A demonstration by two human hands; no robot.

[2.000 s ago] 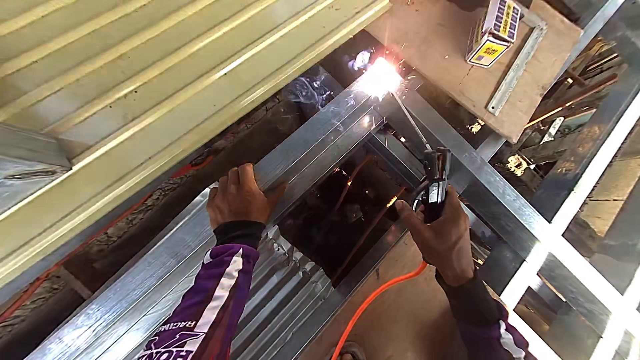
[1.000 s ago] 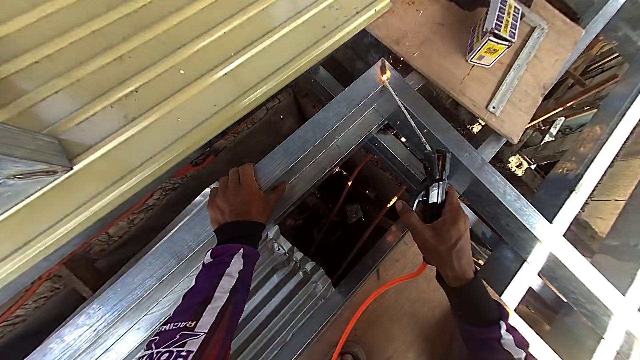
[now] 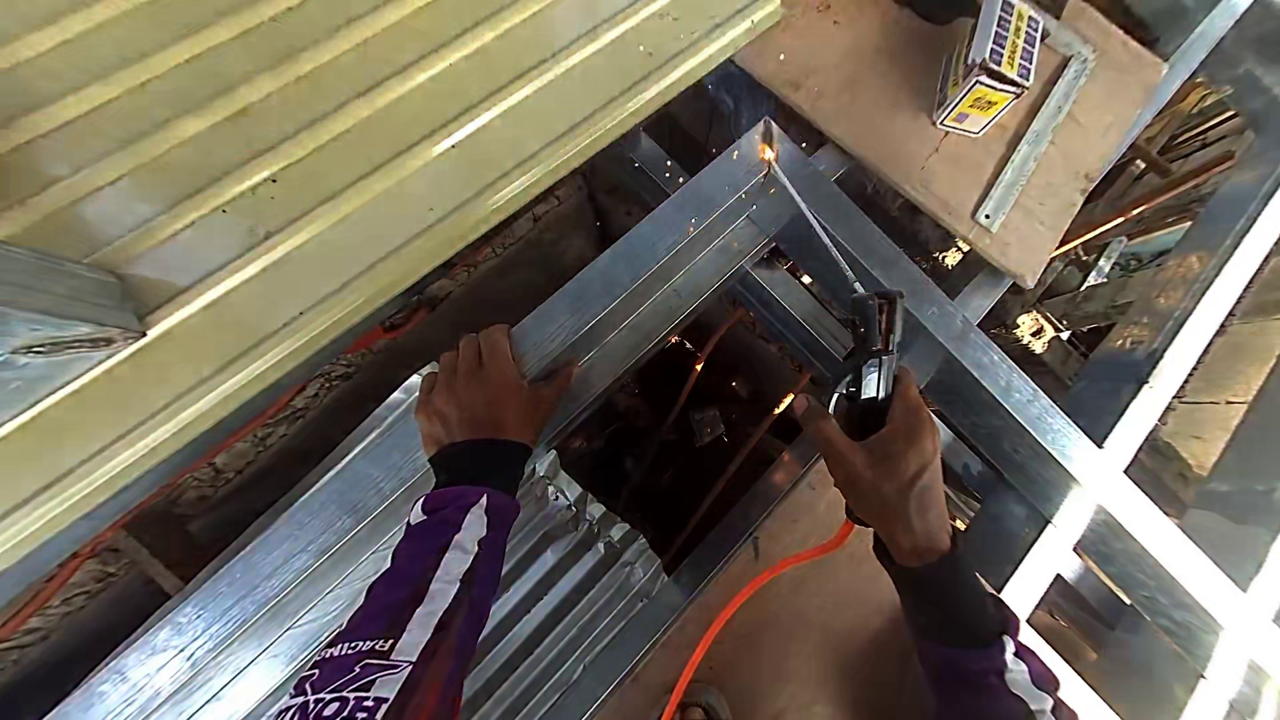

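Observation:
My right hand point(image 3: 885, 470) grips a black welding electrode holder point(image 3: 875, 350), from which an orange cable point(image 3: 745, 600) runs down. A thin welding electrode point(image 3: 815, 225) is clamped in it, and its tip meets the upper corner of a galvanized steel frame, where a small orange glow and sparks show. My left hand point(image 3: 490, 390) is laid over a galvanized steel channel point(image 3: 620, 290) of that frame, below and left of the corner, fingers over its outer edge and thumb on top. The palm is hidden.
Cream corrugated metal sheeting point(image 3: 300, 180) lies along the upper left. A printed cardboard box point(image 3: 990, 70) and a flat metal square point(image 3: 1035, 145) rest on a brown board point(image 3: 880, 90). Corrugated metal point(image 3: 570, 590) is below my left hand. A dark opening lies inside the frame; shiny steel beams cross at right.
The bright white arc and smoke at the frame's corner two seconds ago have shrunk to a small orange glow. Both hands have stayed in about the same places.

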